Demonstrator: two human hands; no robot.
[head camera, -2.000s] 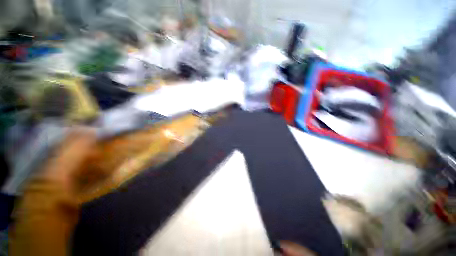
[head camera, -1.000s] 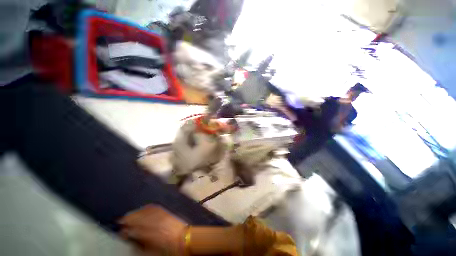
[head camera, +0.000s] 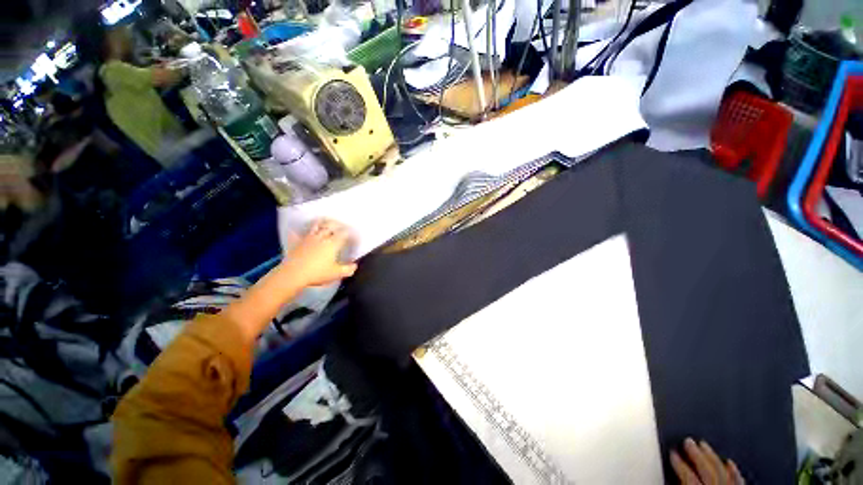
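Observation:
A large black panel (head camera: 714, 246) lies spread on the white table (head camera: 558, 350) in two broad arms, one reaching left and one toward me. Behind its left arm lies a long stack of pale grey-white panels (head camera: 492, 142) with layered dark edges. My left hand (head camera: 320, 254) is at the left end of this stack, its fingers curled on the top pale panel. My right hand (head camera: 705, 464) lies on the black panel at the bottom edge, fingers slightly apart, partly cut off by the frame.
A yellowish-cream machine (head camera: 343, 118), a clear green bottle (head camera: 237, 118) and a lilac bottle (head camera: 298, 161) stand back left. A red basket (head camera: 750, 137) and a blue-rimmed basket (head camera: 804, 180) are at right. Striped pieces (head camera: 331, 431) lie below left. A person (head camera: 132, 95) is far left.
The view has swung from the table's right side back to the left and is sharper. My left hand now shows at the pale stack. The black panel still lies on the table.

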